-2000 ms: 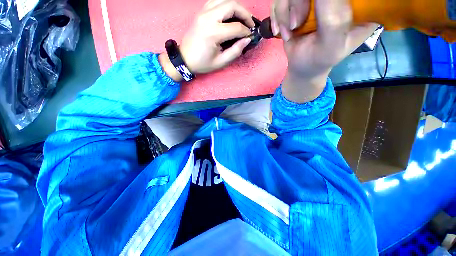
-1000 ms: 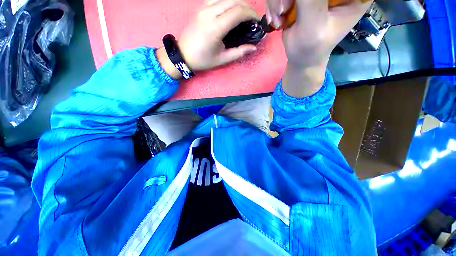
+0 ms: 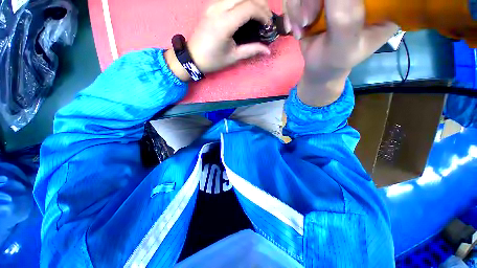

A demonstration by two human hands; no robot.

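Note:
My left hand point(image 3: 222, 37) holds a black plastic housing point(image 3: 250, 33) over the pink-red mat point(image 3: 151, 31). The housing's shiny, metallic-looking end faces right. My right hand point(image 3: 334, 47) grips an orange electric screwdriver point(image 3: 418, 15), which lies nearly level and runs out towards the upper right. Its dark nose point(image 3: 281, 24) is at the housing's right end; the fingers and blur hide whether the bit touches a screw.
A crinkled clear bag with dark parts point(image 3: 34, 57) lies left of the mat. The metal screw feeder point(image 3: 395, 40) is mostly hidden behind the screwdriver and right hand, with a black cable beside it. An open cardboard carton point(image 3: 400, 136) stands below the bench edge at right.
Since one second ago, the screwdriver has swung to a more level pose and its body now covers most of the feeder. The left hand still holds the housing in nearly the same place.

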